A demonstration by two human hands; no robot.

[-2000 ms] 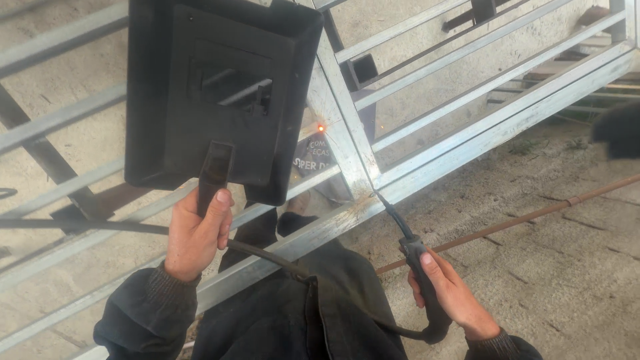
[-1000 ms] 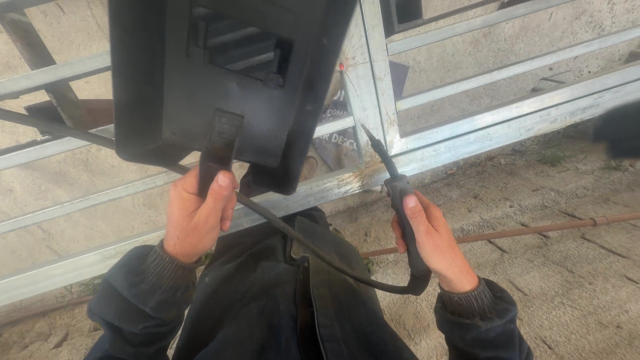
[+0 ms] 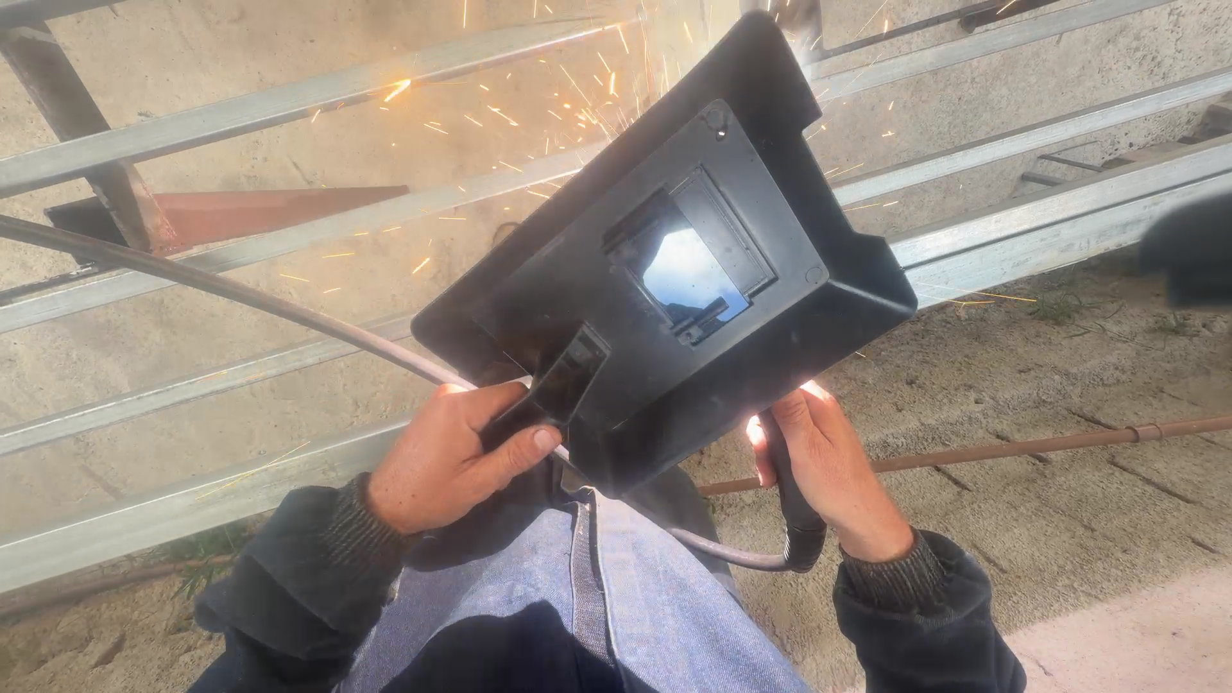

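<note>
My left hand (image 3: 460, 454) grips the handle of a black hand-held welding shield (image 3: 500, 332), which is tilted across the middle of the view. Bright light shows in the shield's window (image 3: 695, 274). Below the shield's right edge, my right hand (image 3: 833, 462) is closed around the black handle of a welding torch (image 3: 797, 496). The torch's tip and the spot it points at are hidden behind the shield. Sparks fly out above and beside the shield, over a frame of galvanised metal tubes (image 3: 318, 226). A cable (image 3: 318, 322) runs from the left behind the shield to the torch.
A reddish metal piece (image 3: 279, 212) and a dark upright bar (image 3: 87, 125) lie among the tubes at left. A thin rusty pipe (image 3: 1020, 448) crosses the paved ground at right. A dark blurred object (image 3: 1189, 250) juts in at the right edge.
The shield has tilted and moved right, and now covers the torch tip and the frame's joint. Sparks and a bright glow have appeared. Both hands keep their holds.
</note>
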